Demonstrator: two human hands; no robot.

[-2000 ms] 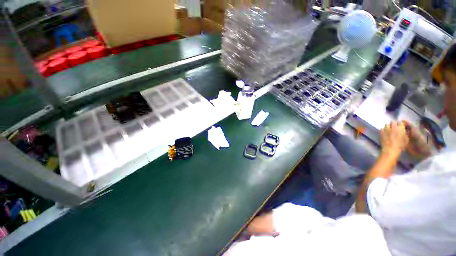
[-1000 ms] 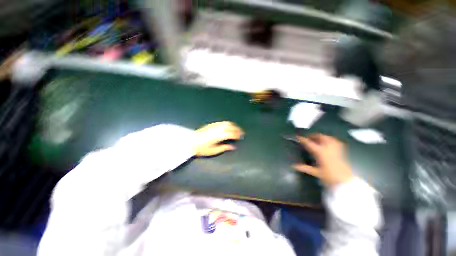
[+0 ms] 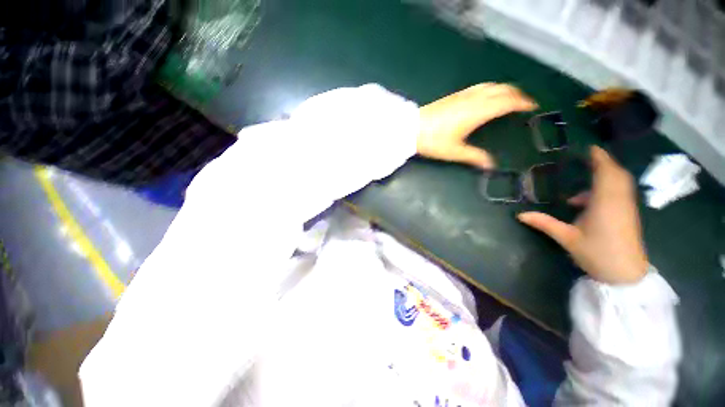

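Three watch frames lie on the dark green bench between my hands: one (image 3: 549,132) upper, one (image 3: 502,186) lower left and one (image 3: 540,183) beside it. My left hand (image 3: 471,123) is bare, its thumb and fingers spread at the left of the frames, holding nothing. My right hand (image 3: 608,219) is bare and slightly blurred, fingers and thumb apart, at the right of the frames, holding nothing visible. A dark module stack (image 3: 626,116) with an orange end lies behind my right hand.
A white paper piece (image 3: 670,180) lies right of my right hand. The pale rail and white tray (image 3: 636,40) run along the upper right. Clear plastic (image 3: 216,36) lies at the upper left, beside a person's dark checked clothing (image 3: 87,103). The bench edge (image 3: 445,266) is near me.
The view has turned left and down, so another person's checked clothing and the floor now show. The watch frames show clearly between my hands. Both hands remain spread over the bench.
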